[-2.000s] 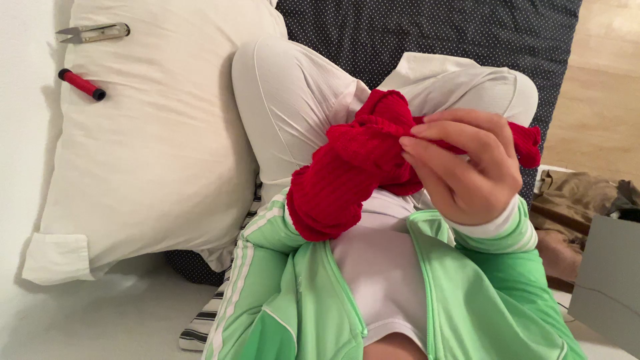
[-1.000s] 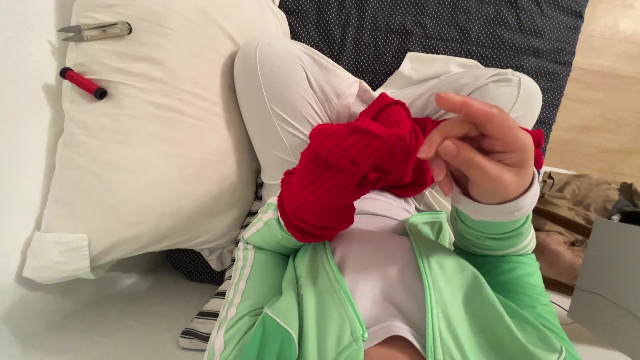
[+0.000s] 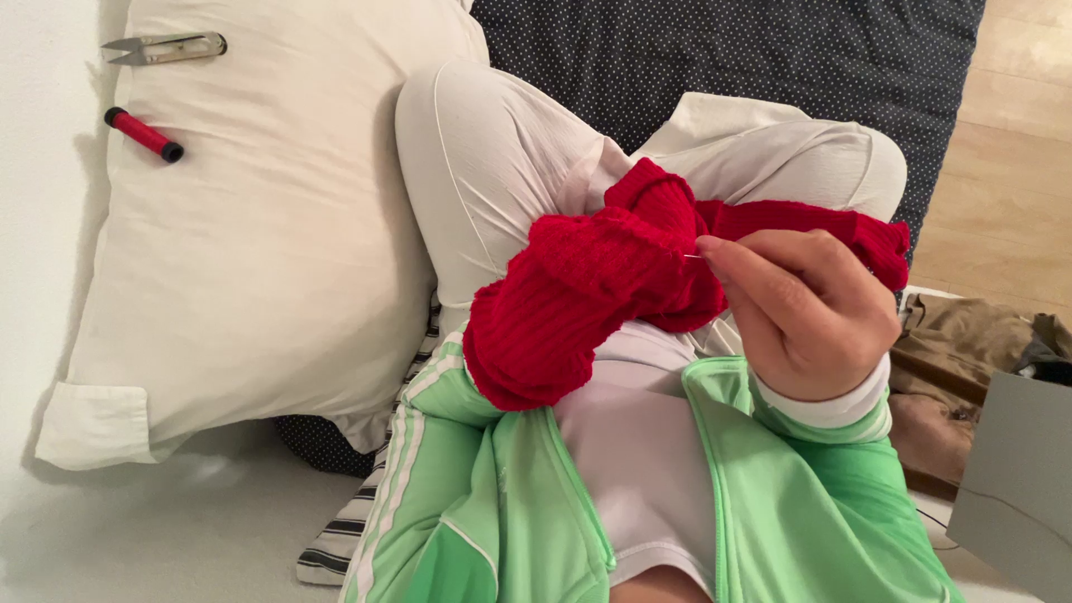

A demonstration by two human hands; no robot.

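A red ribbed knit garment [image 3: 578, 293] lies over my lap and covers the end of my left sleeve; my left hand is hidden inside or under it, so its grip does not show. My right hand [image 3: 804, 310] pinches a thin sewing needle [image 3: 693, 256] between thumb and forefinger, its far end at the red knit. Part of the knit extends behind my right hand over my knee. On the cream pillow at the left lie thread snips [image 3: 167, 48] and, below them, a spool of red thread [image 3: 143, 135] with black ends.
The cream pillow [image 3: 251, 251] rests against the left side of my crossed legs. Under me is a dark dotted cloth [image 3: 586, 50], with a striped fabric [image 3: 335, 544] at the lower left. Brown fabric [image 3: 963, 343] and a grey panel [image 3: 1017, 477] are at the right.
My right hand's fingers, bent in front of the knit one second ago, now pinch the needle at the knit. The snips and spool have stayed in place.
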